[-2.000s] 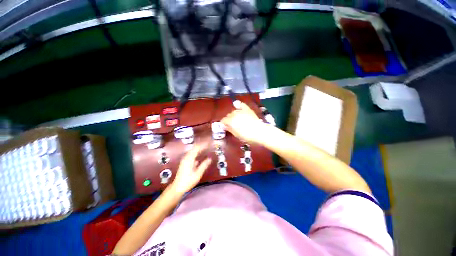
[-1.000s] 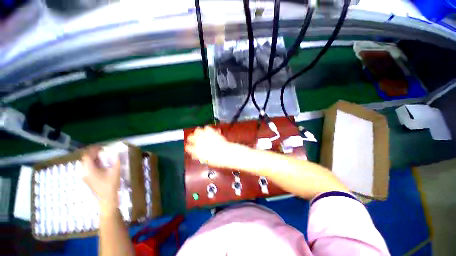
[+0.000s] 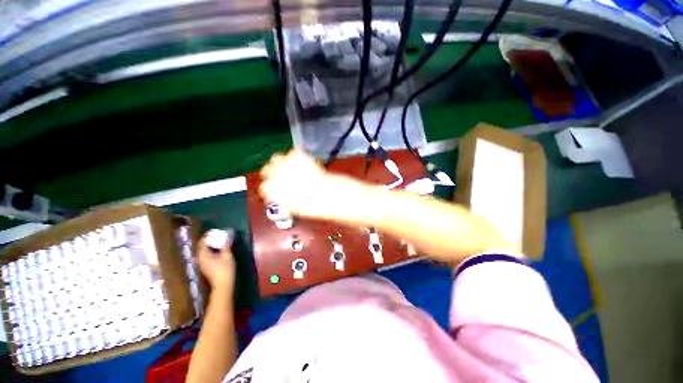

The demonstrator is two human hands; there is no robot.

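The red-brown test fixture (image 3: 322, 277) lies in front of me with metal-ringed round parts in its front rows. My left hand (image 3: 215, 254) holds a white charger (image 3: 218, 239) between the carton of chargers and the fixture. My right hand (image 3: 288, 179) is over the fixture's upper left; it is blurred and I cannot tell whether it holds anything. A white charger (image 3: 278, 215) sits on the fixture just below that hand. My right forearm hides much of the socket row. A test lead with a white plug (image 3: 392, 173) lies at the fixture's back.
The carton of chargers (image 3: 176, 280) stands at the left. A clear plastic bin (image 3: 318, 138) with whitish chargers is behind the fixture. Black test cables (image 3: 365, 82) hang across it. A second carton (image 3: 534, 202) with a white sheet is at the right. A red object (image 3: 171, 366) is below left.
My left hand has moved right, out from over the carton, with a white charger in it. My right hand stays over the fixture's upper left. The whole view has shifted.
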